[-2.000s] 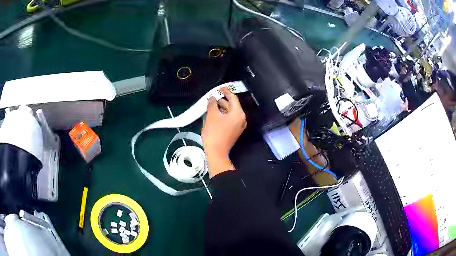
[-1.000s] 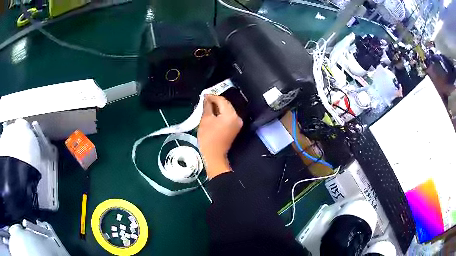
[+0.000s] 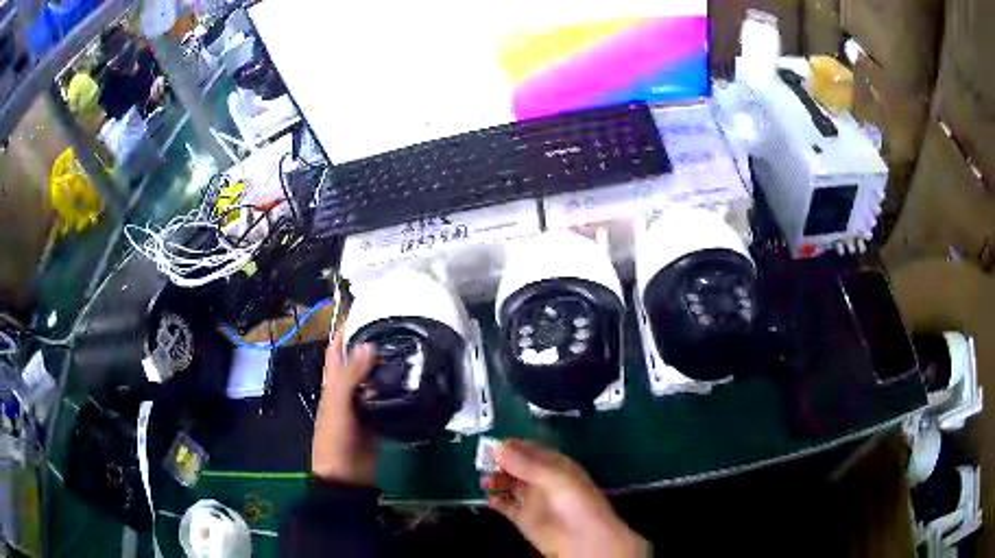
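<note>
Three white-hooded dome cameras with glossy black balls stand in a row: left [image 3: 420, 376], middle [image 3: 559, 338] and right [image 3: 700, 300]. My left hand [image 3: 347, 420] holds the left camera at its left side, with fingertips at the edge of the ball. My right hand [image 3: 556, 496] pinches a small white label [image 3: 488, 453] just below and right of that ball, apart from it. The label's print is too blurred to read. The white label roll [image 3: 214, 531] lies at the lower left, with its loose strip running upward.
White printed boxes [image 3: 436, 237] lie behind the cameras, under a black keyboard [image 3: 491, 164] and a monitor [image 3: 382, 65]. A white instrument box [image 3: 824, 164] and a dark phone [image 3: 878, 324] are at the right. Tangled cables [image 3: 196, 256] lie left. More cameras [image 3: 947, 376] are at the lower right.
The view has swung from the label roll and left bench to the cameras before the monitor. The hand seen at the strip has left it. Both hands now show, the right with a label.
</note>
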